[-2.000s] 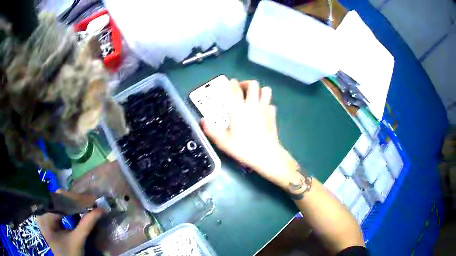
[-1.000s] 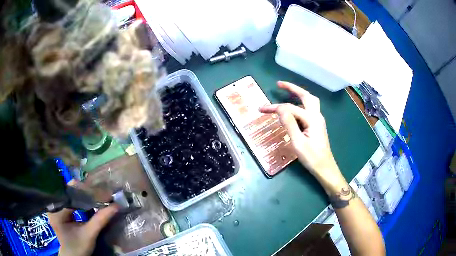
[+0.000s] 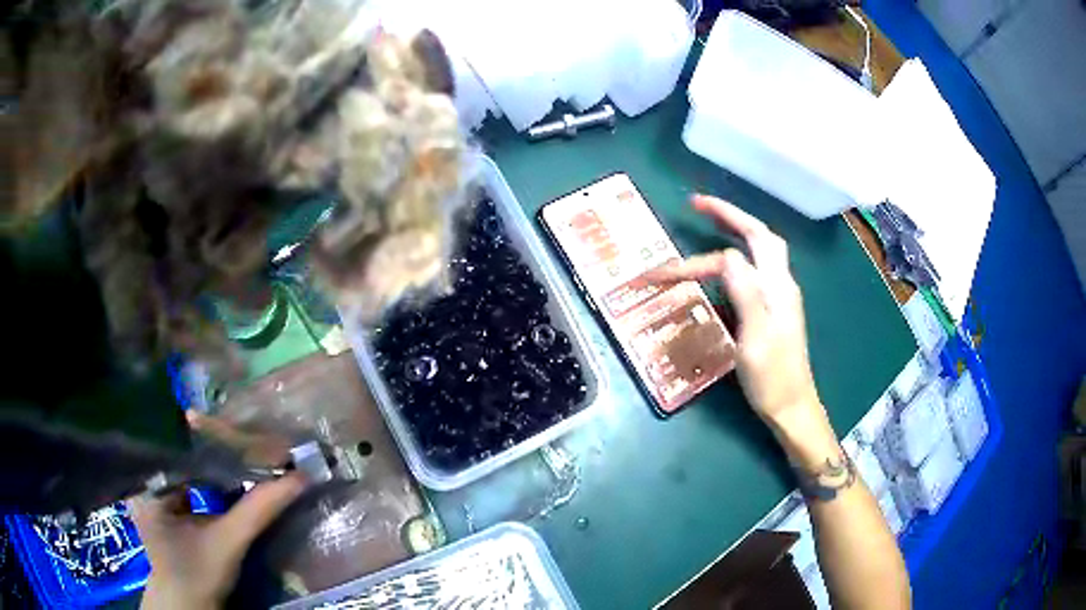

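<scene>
A smartphone (image 3: 667, 340) with a lit screen lies on the green bench top. My right hand (image 3: 762, 316) is over its right side, one finger stretched onto the screen; it holds nothing. My left hand (image 3: 214, 524) is at the lower left beside the small silvery fixture (image 3: 312, 462) on the brown press base (image 3: 339, 399). Its thumb and fingertips are near the fixture, partly hidden by the dark press; I cannot tell if they pinch a part. A clear tub (image 3: 601, 387) of small black rings stands between the press and the phone.
A clear tub of thin white pins (image 3: 476, 578) is at the bottom, a blue tray of pins (image 3: 89, 548) at lower left. A tan rag (image 3: 238, 131) hangs at upper left. White containers (image 3: 774, 113), a metal shaft (image 3: 572, 123) and papers (image 3: 935, 179) lie beyond the phone.
My right hand has moved off the phone's upper part to its right side, uncovering the screen, with one finger now on it. The view has shifted; my left hand stays at the fixture.
</scene>
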